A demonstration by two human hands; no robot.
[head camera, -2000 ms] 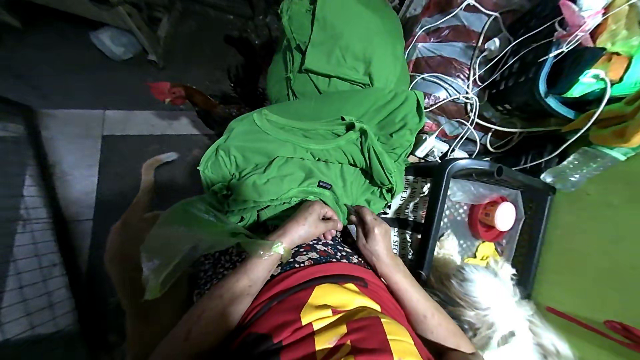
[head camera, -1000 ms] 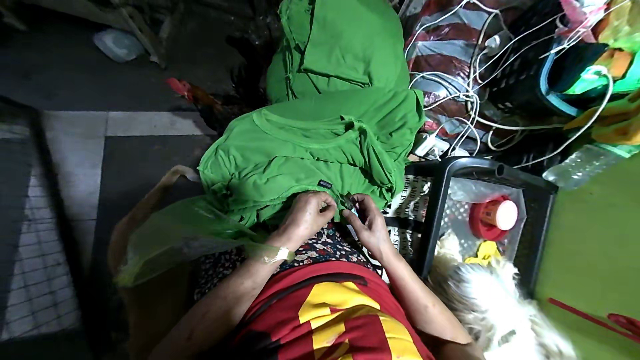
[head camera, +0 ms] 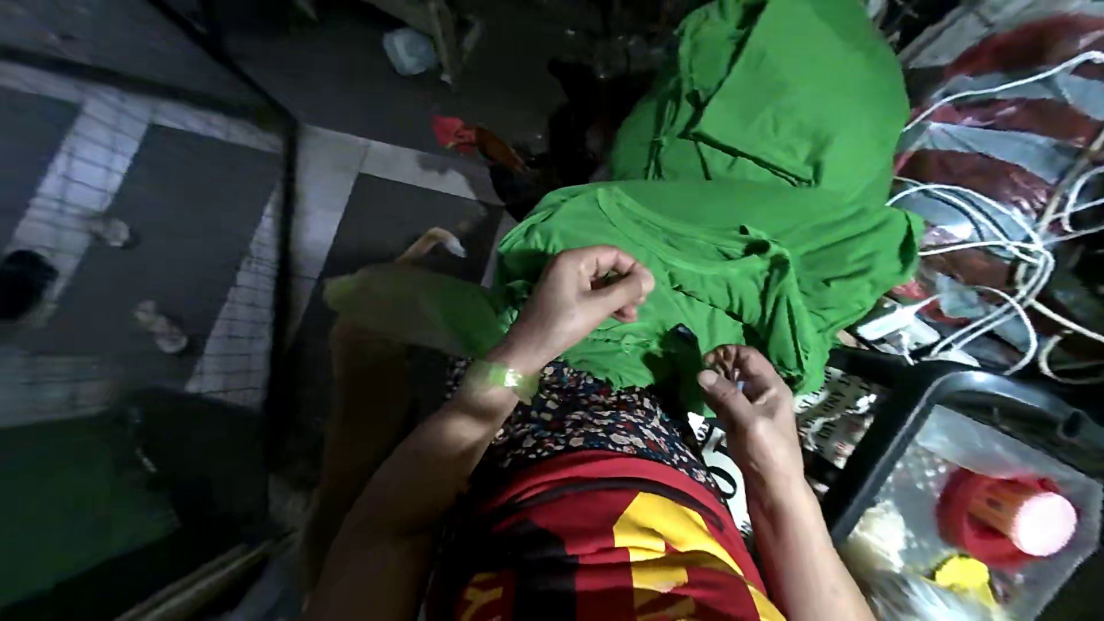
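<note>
A green cloth garment [head camera: 690,250] lies across my lap over a floral cloth [head camera: 586,423], with more green fabric [head camera: 802,95] heaped behind it. My left hand [head camera: 591,289] is raised over the garment with curled fingers; whether something thin is pinched in it cannot be told. My right hand [head camera: 755,397] is near the garment's lower right edge, thumb and fingers pinched around something small that I cannot make out. A small dark tag [head camera: 683,335] shows on the garment between the hands. A translucent green plastic bag [head camera: 414,302] hangs beside my left wrist.
A black plastic crate [head camera: 914,405] at the right holds a red and orange container [head camera: 992,517] and a yellow item [head camera: 964,573]. White cables [head camera: 1026,250] tangle above it. A rooster [head camera: 474,142] stands beyond the garment; a tan animal [head camera: 362,405] is at the left, near a wire mesh panel [head camera: 289,216].
The view has swung left. My hands, close together at the garment's edge before, are now apart, with the left one raised over the green cloth.
</note>
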